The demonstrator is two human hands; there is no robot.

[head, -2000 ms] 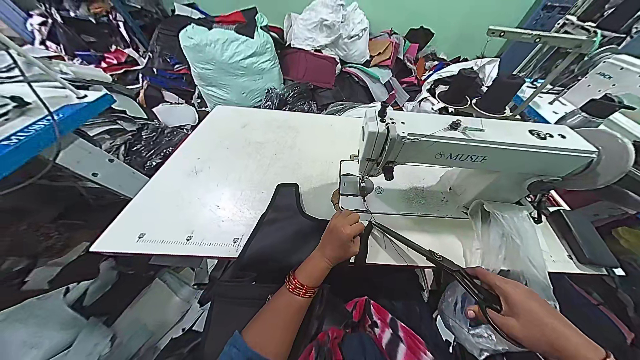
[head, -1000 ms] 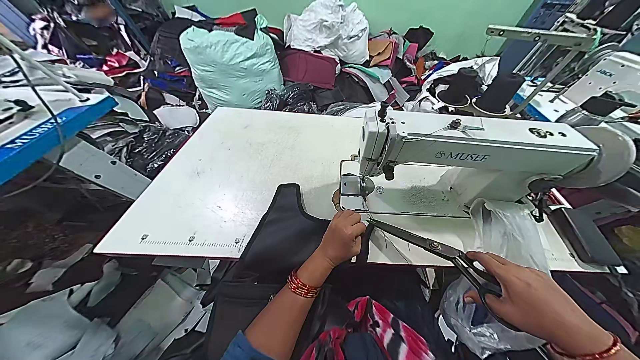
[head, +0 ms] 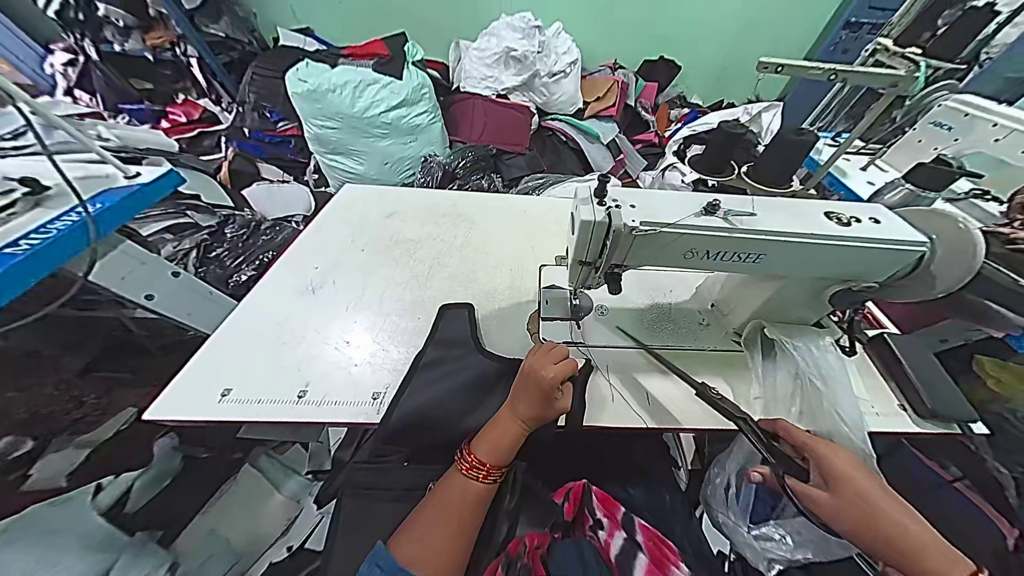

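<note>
My left hand (head: 546, 386) pinches the edge of a black fabric piece (head: 448, 384) at the front of the sewing table, just below the needle area of a white sewing machine (head: 752, 240). The fabric spreads left of the hand and hangs over the table's front edge. Fine thread (head: 612, 380) trails to the right of that hand. In my right hand (head: 832, 480) is a pair of long dark scissors (head: 728, 408); their blades look closed and point up and left, over the machine bed, apart from the fabric.
The white sewing table (head: 320, 296) reaches left, with a printed ruler near its front edge. A clear plastic bag (head: 804, 384) hangs at the front right. Thread cones (head: 784, 156) stand behind the machine. A blue-edged table (head: 88, 232) is at left; fabric scraps (head: 240, 512) cover the floor.
The scissors have moved right and away from my left hand; their tips were beside its fingers in the earlier frames. My left hand still holds the black fabric at about the same spot.
</note>
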